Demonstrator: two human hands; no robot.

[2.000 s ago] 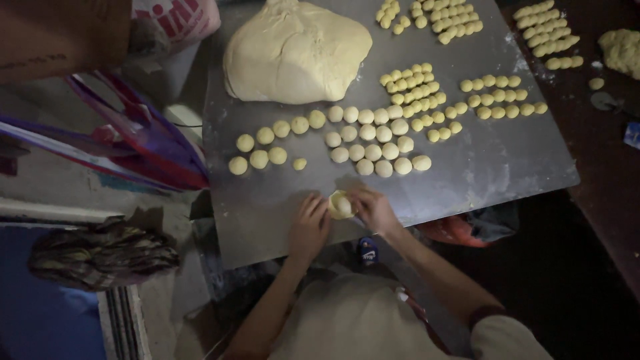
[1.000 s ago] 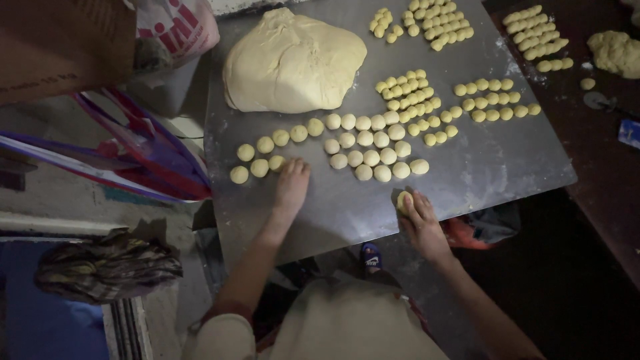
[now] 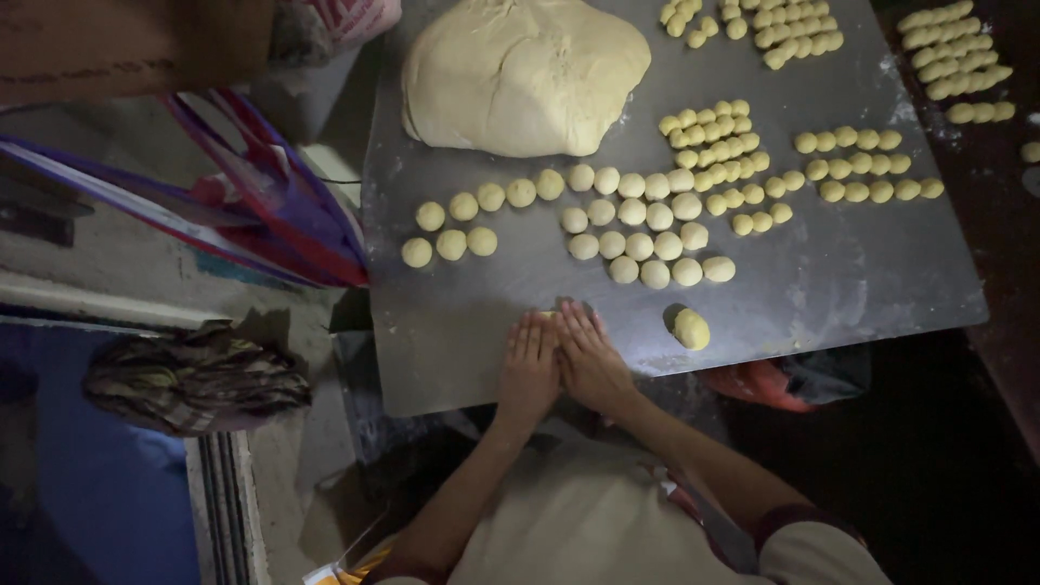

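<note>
My left hand (image 3: pixel 530 366) and my right hand (image 3: pixel 591 357) lie flat, side by side, near the front edge of the metal table (image 3: pixel 455 325). Both press on a piece of dough (image 3: pixel 549 314); only a small yellow bit shows at the fingertips. An oval dough piece (image 3: pixel 691 329) rests right of my right hand. Beyond my hands stand rows of paler dough balls (image 3: pixel 639 244), with yellower balls (image 3: pixel 483 241) to their left. A large mass of dough (image 3: pixel 528 77) sits at the back.
Rows of smaller dough balls (image 3: pixel 859 165) lie at the right, and more strips (image 3: pixel 959 50) on a dark surface beyond. A striped plastic bag (image 3: pixel 268 195) hangs at the left edge. Below it is a crumpled cloth (image 3: pixel 195 382); a red bag (image 3: pixel 756 383) is under the front edge.
My left hand has come back from the left rows, where the small dough piece no longer shows. My right hand has moved left to join it, leaving the oval dough piece on the table.
</note>
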